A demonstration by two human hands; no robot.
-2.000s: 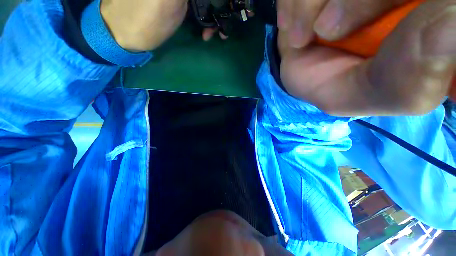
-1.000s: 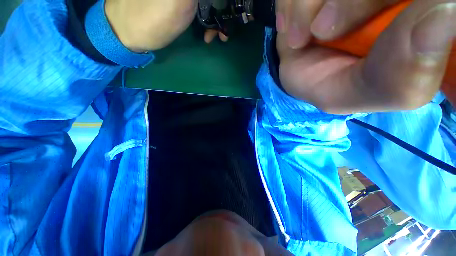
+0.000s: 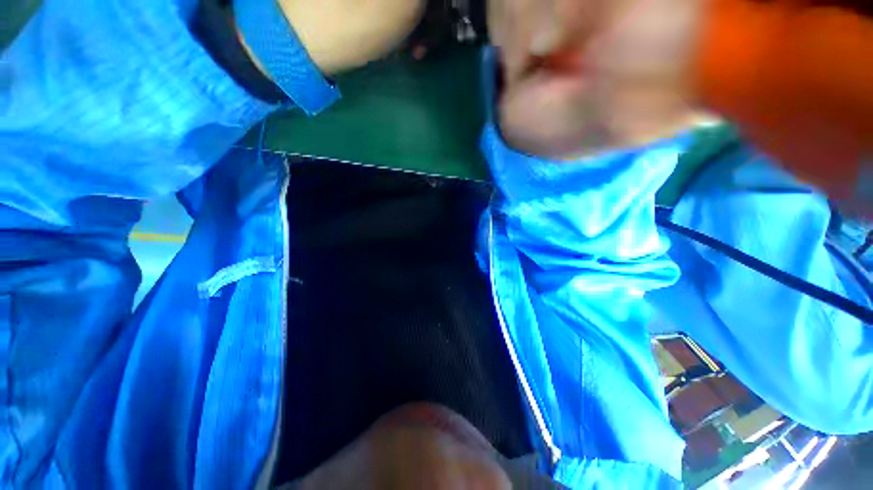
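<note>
My left hand (image 3: 359, 33) is cut off by the top edge. Its wrist wears a blue strap (image 3: 278, 57) and its grip is hidden. A black unit with silver parts (image 3: 463, 21) shows at the top centre, mostly out of the picture, close to a small blurred fingertip. My right hand (image 3: 593, 81) is blurred, right of the unit, its fingers partly bent. A large orange screwdriver body (image 3: 794, 91) is blurred at the upper right and meets or overlaps that hand's right side. Whether the hand holds it is unclear.
The green mat (image 3: 412, 120) lies below the hands, its edge near my dark clothing. Another person's blue sleeve (image 3: 766, 297) is at the right, crossed by a dark cable (image 3: 766, 266). Brown boxes or shelves (image 3: 713, 402) show at the lower right.
My left hand has moved right. My right hand has moved left, and its thumb no longer shows across the orange body. The orange body now appears larger and lower right. The unit shows less.
</note>
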